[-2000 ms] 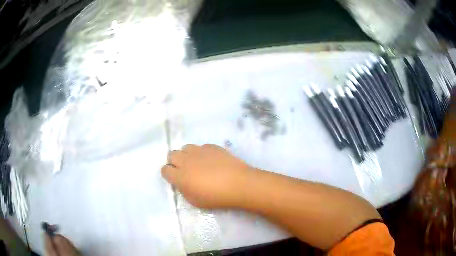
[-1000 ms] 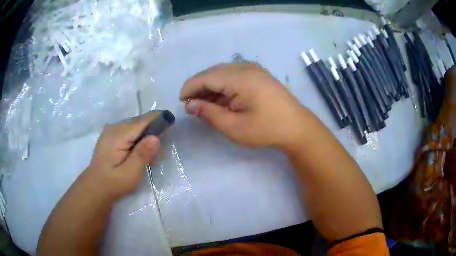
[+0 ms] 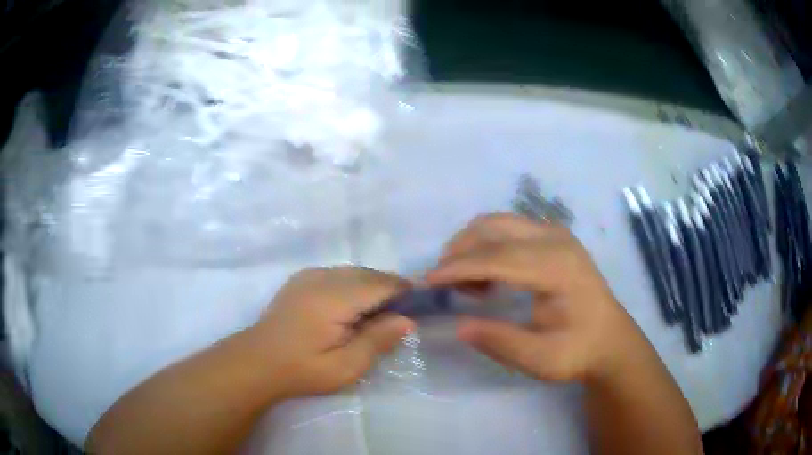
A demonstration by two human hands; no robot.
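Note:
My left hand (image 3: 343,331) is closed around a black outer tube (image 3: 418,303), which points to the right near the middle of the table. My right hand (image 3: 525,298) is at the tube's right end, fingers curled and thumb below. Motion blur hides whether its fingers touch the tube or pinch a tiny metal part. A loose pile of tiny grey metal parts (image 3: 541,199) lies just beyond my right hand. Assembled black units with white tips (image 3: 703,253) lie side by side at the right.
A large clear plastic bag of white rods (image 3: 258,80) covers the back left of the white tabletop (image 3: 481,124). A dark green belt (image 3: 570,40) runs behind. More black tubes (image 3: 791,222) and another person's patterned sleeve (image 3: 783,400) are at the right edge.
My right hand has come to the open end of the tube in my left hand. The view has shifted, so the bag, pile and units appear lower and further right.

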